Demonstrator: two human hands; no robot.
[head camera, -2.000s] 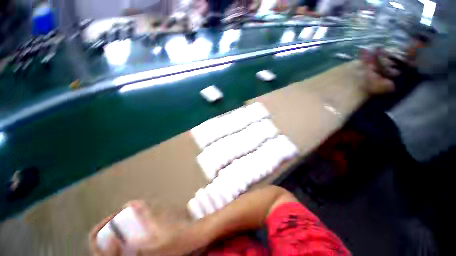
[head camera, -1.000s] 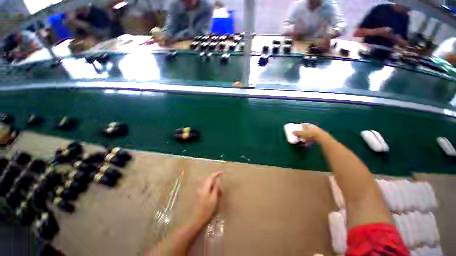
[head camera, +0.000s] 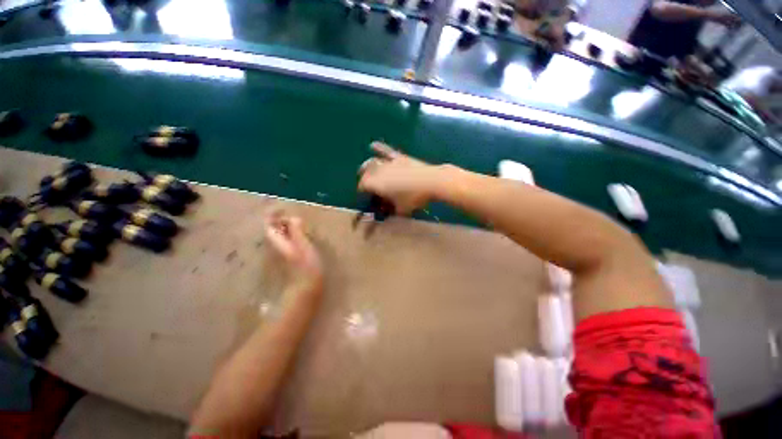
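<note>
My right hand (head camera: 399, 182) is closed over a black core (head camera: 377, 207) at the belt's near edge. The hand covers most of the core, and thin dark tails hang below it. My left hand (head camera: 293, 242) is over the cardboard, slightly blurred, with loosely curled fingers and nothing seen in it. White covers (head camera: 525, 390) stand in rows at the right, partly hidden by my right arm. Black cores with tan bands (head camera: 146, 230) are heaped at the left. A black pair (head camera: 170, 141) lies on the belt.
The green conveyor belt (head camera: 283, 141) runs beyond the cardboard sheet (head camera: 429, 300). White covered units (head camera: 628, 202) lie on it at the right. Clear tape (head camera: 360, 326) is stuck to the cardboard. People work across the belt.
My right hand has left the white pair on the belt, moved left and taken hold of a black core. My left hand has moved slightly left. The view has tilted down.
</note>
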